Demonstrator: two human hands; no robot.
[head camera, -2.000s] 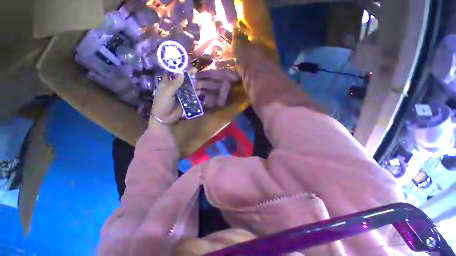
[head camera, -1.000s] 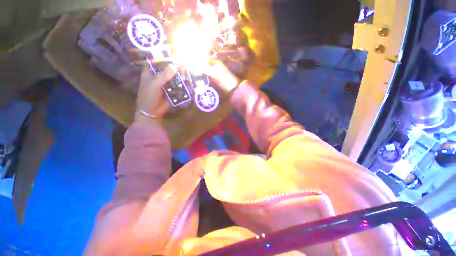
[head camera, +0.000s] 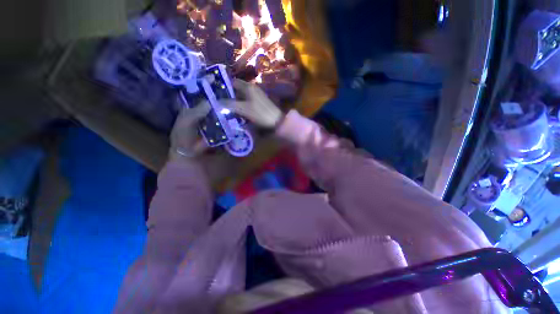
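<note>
My left hand (head camera: 189, 127) grips a device unit (head camera: 174, 62) with a spoked round head at its upper left and a dark circuit board in a white frame. My right hand (head camera: 255, 105) holds a second device unit (head camera: 239, 142), its smaller spoked round head pointing down toward me. The two units cross or lie side by side between my hands, above the near rim of the cardboard box. Whether they touch is unclear. My fingers are blurred and partly hidden by the units.
The open cardboard box (head camera: 110, 138) holds many blurred units. A yellow bin wall (head camera: 319, 55) with bright glare stands at its right. A red object (head camera: 273, 175) shows below my hands. A spool-like white cylinder (head camera: 522, 134) stands on the bench at right. Blue floor shows at left.
My right hand has come out of the bin with a second unit and now holds it against or beside the left-hand one. The left-hand unit has moved left from its earliest position.
</note>
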